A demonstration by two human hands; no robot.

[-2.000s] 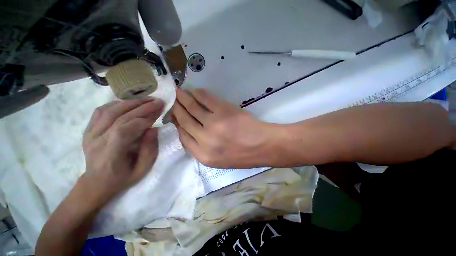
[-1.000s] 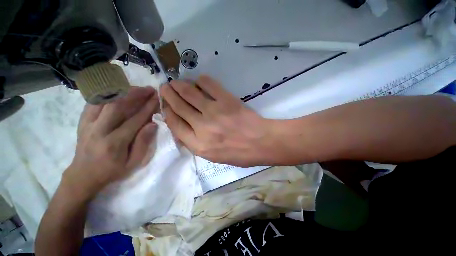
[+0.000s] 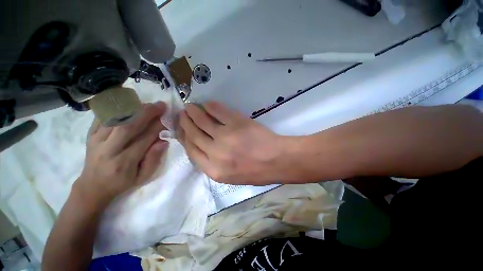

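A thin white fabric piece (image 3: 159, 206) lies under and between my hands, its narrow edge running up to the presser foot area (image 3: 168, 83) of the sewing machine (image 3: 58, 37). My left hand (image 3: 119, 151) lies on the fabric left of the edge, fingertips partly behind the ribbed beige knob (image 3: 117, 106). My right hand (image 3: 230, 143) lies close to its right, fingertips holding the fabric edge just below the tan-brown block (image 3: 181, 70). The needle is too small to make out.
A white-handled awl (image 3: 339, 57) lies on the bed, with a black tool (image 3: 363, 6) behind it. Crumpled white cloth (image 3: 462, 29) is at the far right. A printed ruler tape (image 3: 423, 92) follows the table's front edge. Cream-yellow pieces (image 3: 275, 211) lie by my lap, with blue below left.
The fabric edge between my hands has shifted and now shows a small fold. My hands sit slightly lower in the picture than a second ago. The view has also shifted.
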